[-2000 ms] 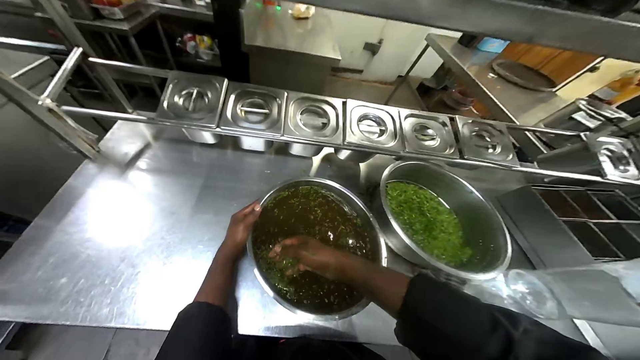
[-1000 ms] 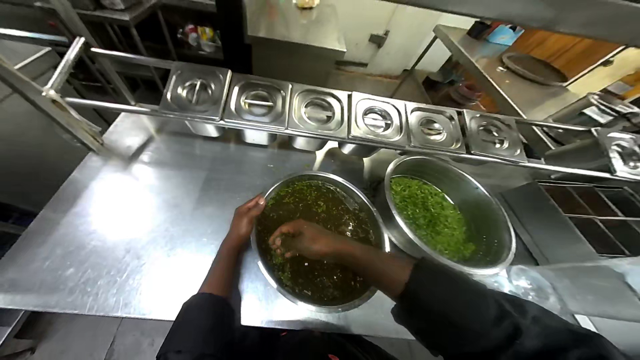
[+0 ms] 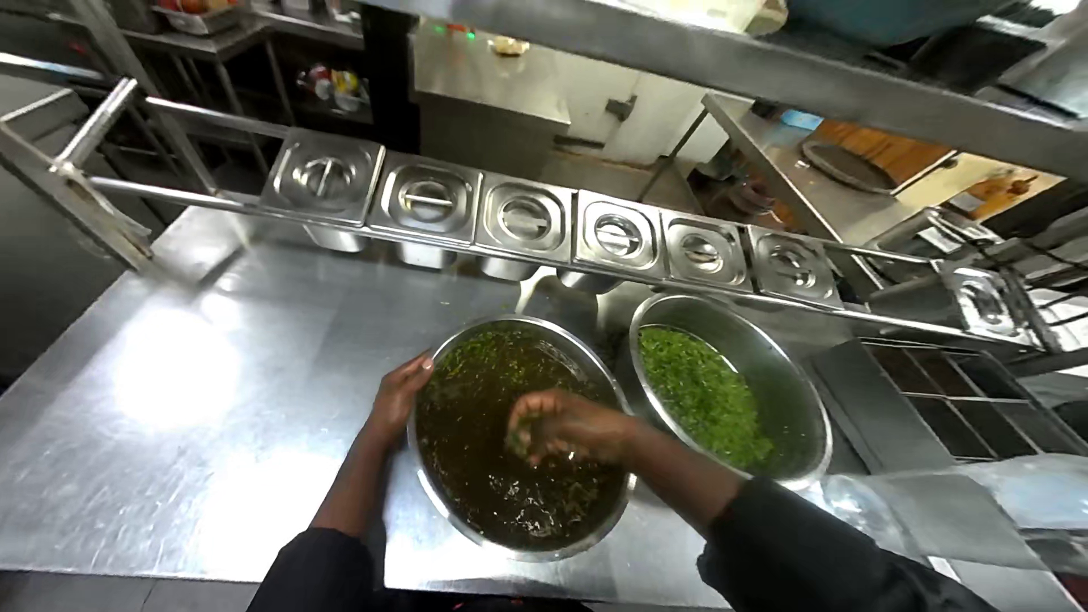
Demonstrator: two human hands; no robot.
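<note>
A round steel bowl point(image 3: 520, 552) of brownish water with floating green bits stands on the steel counter. My left hand point(image 3: 401, 393) grips its left rim, thumb on the edge. Over the middle of the water my right hand point(image 3: 568, 427) is cupped, fingers curled around a small clump of wet chopped greens point(image 3: 524, 433). A second steel bowl point(image 3: 786, 399), touching or nearly touching the first on its right, holds bright green chopped leaves point(image 3: 701, 395) and some liquid.
Behind the bowls, lidded steel pans point(image 3: 523, 217) hang in a rail above the steel counter point(image 3: 280, 340). An overhead steel shelf point(image 3: 680, 51) crosses the top. At the right are a divided steel tray unit point(image 3: 960, 399) and clear plastic point(image 3: 977, 510) near my right forearm.
My right hand, lower in the bowl's liquid two seconds ago, is now curled around greens over the water. My left hand stays at the rim.
</note>
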